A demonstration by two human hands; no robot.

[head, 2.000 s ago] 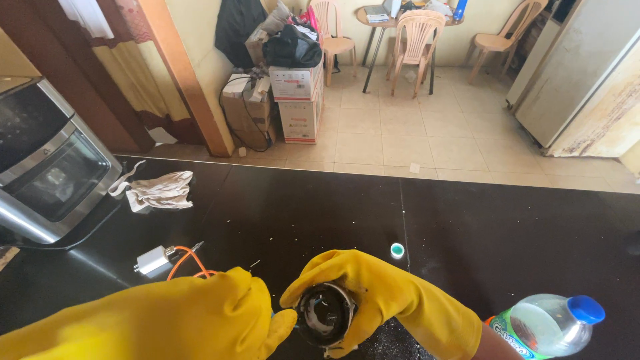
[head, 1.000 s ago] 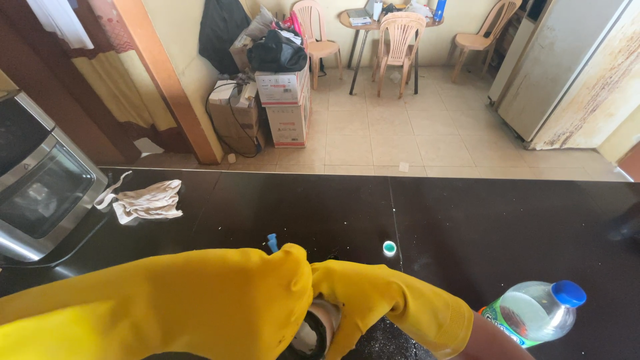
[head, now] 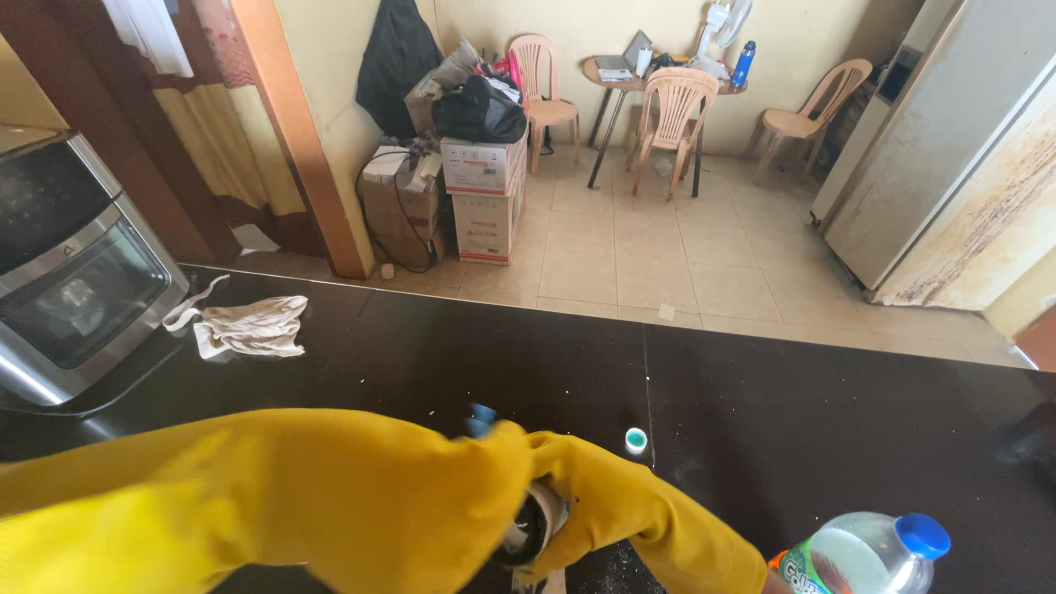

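Note:
Both of my hands wear yellow rubber gloves. My right hand is wrapped around a small round container with a dark inside, near the bottom middle of the view. Over that container's left side reaches my left hand, blurred, with a blue object poking out above its fingers; the rest of that object is hidden. Right of my gloves stands a clear plastic bottle with a blue cap and liquid inside. A small white cap with a green inside lies on the dark countertop.
On the dark countertop, a crumpled beige cloth lies beside a countertop oven at the left. White specks dot the surface. Beyond its far edge are stacked cartons, plastic chairs, a small table and a rusty refrigerator.
My left hand has moved in over the container, covering part of it, and the blue object now shows above the glove. The white adapter and orange cord seen earlier are out of sight.

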